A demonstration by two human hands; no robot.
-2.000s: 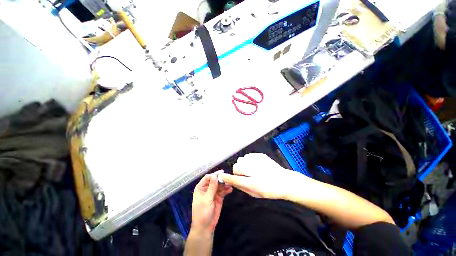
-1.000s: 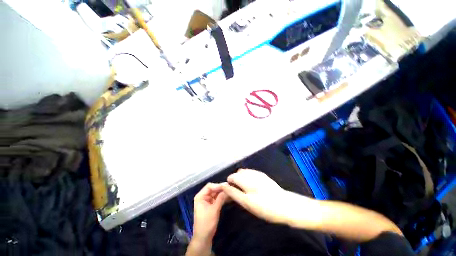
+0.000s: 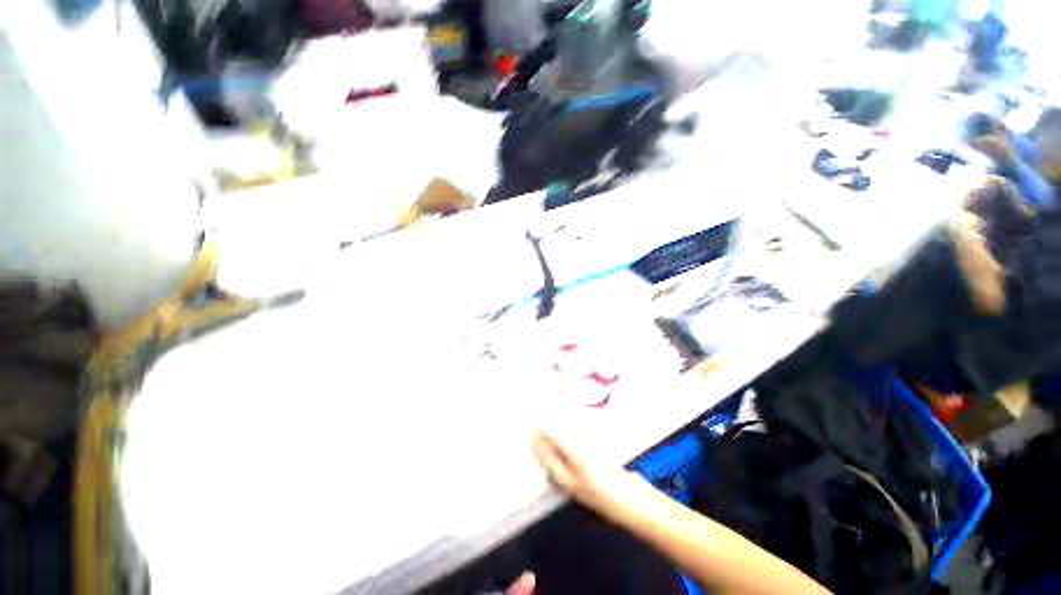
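Note:
The picture is blurred. My right hand (image 3: 567,467) is at the front edge of the white sewing table (image 3: 291,442); I cannot tell whether it holds anything. Only a small part of my left hand (image 3: 522,583) shows at the bottom edge, below the table. Red-handled scissors (image 3: 599,378) lie on the table beyond my right hand. The white sewing machine with a blue stripe and dark control panel (image 3: 686,250) stands behind them, with a black strap (image 3: 543,274) over its head.
A clear packet with dark contents (image 3: 727,312) lies right of the scissors. A blue crate (image 3: 963,511) with dark garments (image 3: 803,465) stands below the table on the right. A person's arm (image 3: 980,265) shows at far right. The table's left edge (image 3: 99,465) is brown-taped.
The view has tilted up and shows more of the room. My hands, together over my lap before, are now apart. My right hand has moved to the table edge; my left is mostly out of the picture.

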